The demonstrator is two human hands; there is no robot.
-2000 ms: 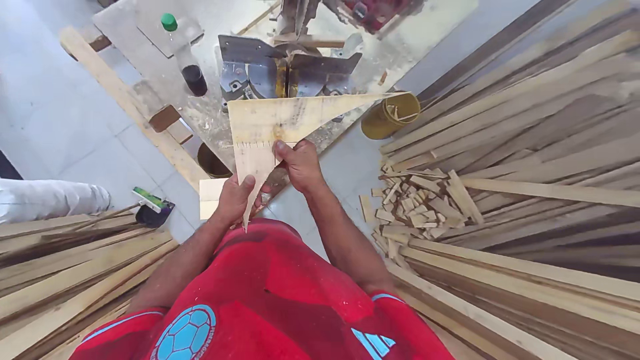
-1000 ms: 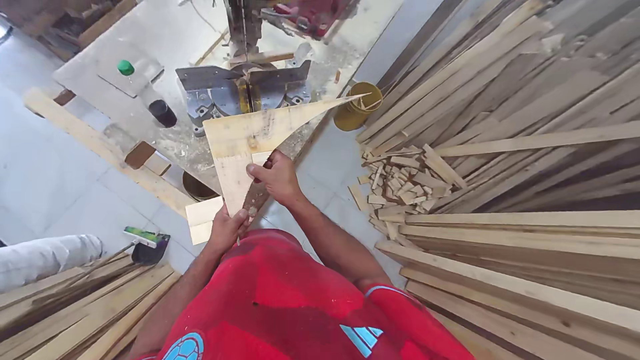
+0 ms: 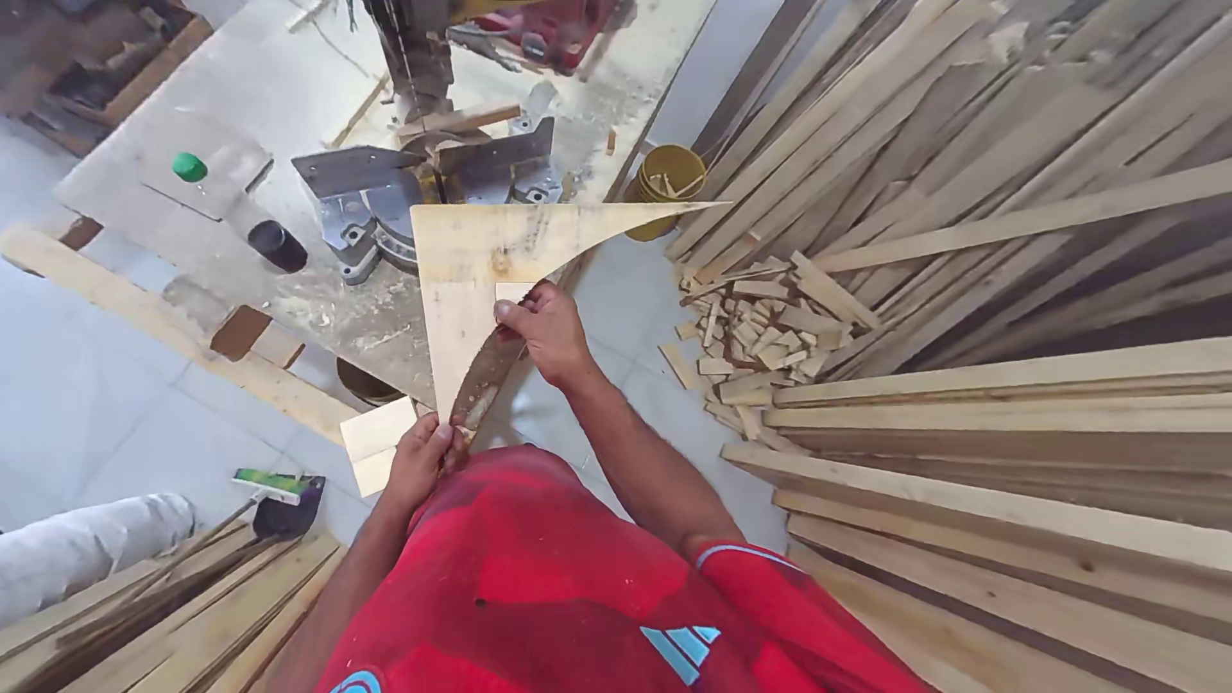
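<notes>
A flat, pale wooden panel (image 3: 481, 250) with two straight edges and one concave curved edge spans the middle of the view. My left hand (image 3: 423, 454) grips its narrow lower tip. At the curved edge my right hand (image 3: 549, 327) pinches a small light wood piece (image 3: 513, 290) against the panel's face, thumb on top. Beyond the panel stands a miter saw (image 3: 423, 173) with metal fences, partly covered by the panel. Two joined pale wood blocks (image 3: 378, 445) lie beside my left hand at the bench corner.
The dusty workbench (image 3: 356, 318) carries a bottle with a green cap (image 3: 190, 166). A yellow bucket (image 3: 671, 175) holds wood scraps. Offcuts (image 3: 760, 332) lie piled on the floor at right, among long boards (image 3: 1011, 491). More boards (image 3: 212, 616) and a broom (image 3: 274, 486) are at lower left.
Since two seconds ago my right hand has shifted along the panel's curved edge, and a small light piece now shows at its fingertips. The panel stays held in both hands. The view has shifted.
</notes>
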